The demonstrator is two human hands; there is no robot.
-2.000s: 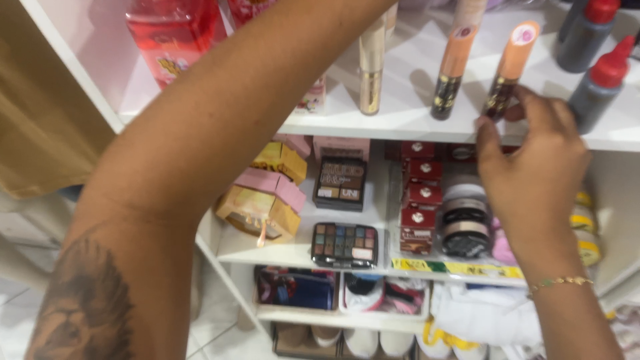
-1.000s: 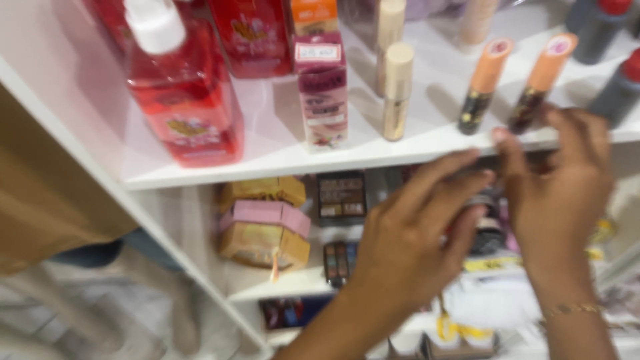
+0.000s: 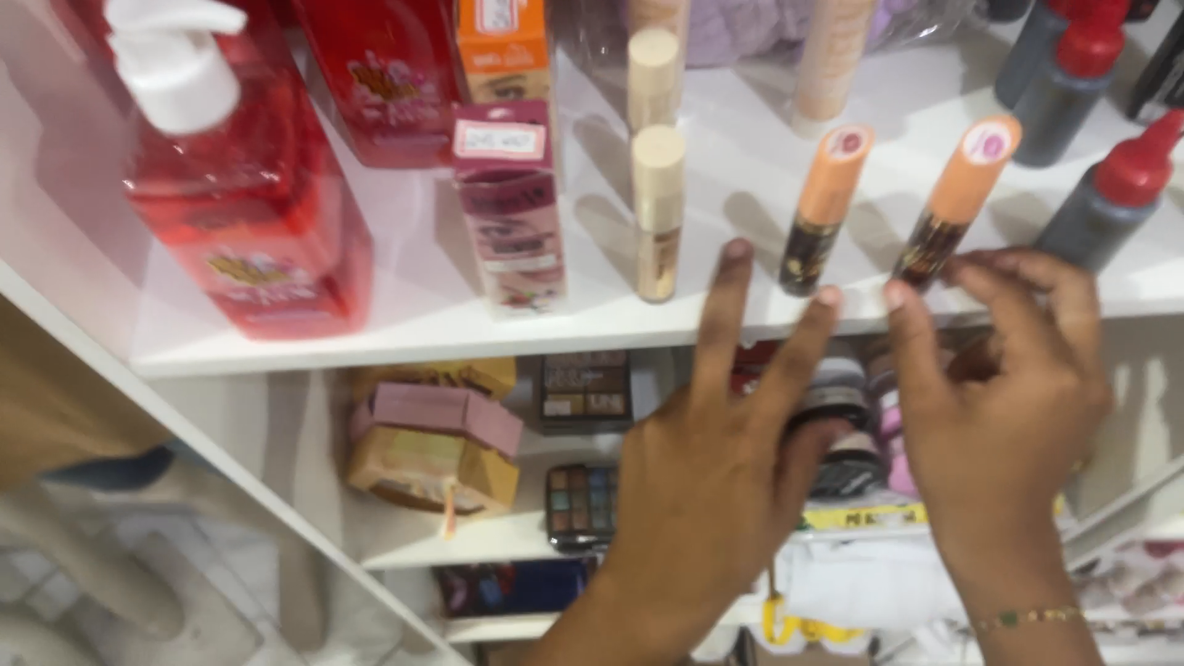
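Note:
Two orange-capped cosmetic tubes with dark lower parts, a left one (image 3: 826,211) and a right one (image 3: 956,203), stand near the front edge of a white shelf (image 3: 592,338). My right hand (image 3: 1008,398) has its thumb and fingertips around the base of the right tube. My left hand (image 3: 712,462) holds nothing, fingers spread, the index fingertip just below the left tube's base; whether it touches is unclear. Left of that hand's raised fingers stands a cream-capped tube (image 3: 658,213), with a pink and purple cosmetic box (image 3: 509,208) beside it.
A red liquid pump bottle (image 3: 250,203) stands at the left. At the right are grey bottles with red nozzle caps (image 3: 1105,199). The shelf below holds gold and pink boxes (image 3: 439,439), an eyeshadow palette (image 3: 581,507) and round jars (image 3: 842,444). A white side panel (image 3: 213,462) edges the unit.
My left arm, earlier reaching across the upper shelf, has come down, and its hand is now at the shelf's front edge. My right hand stays by the right tube. The view has shifted left and closer.

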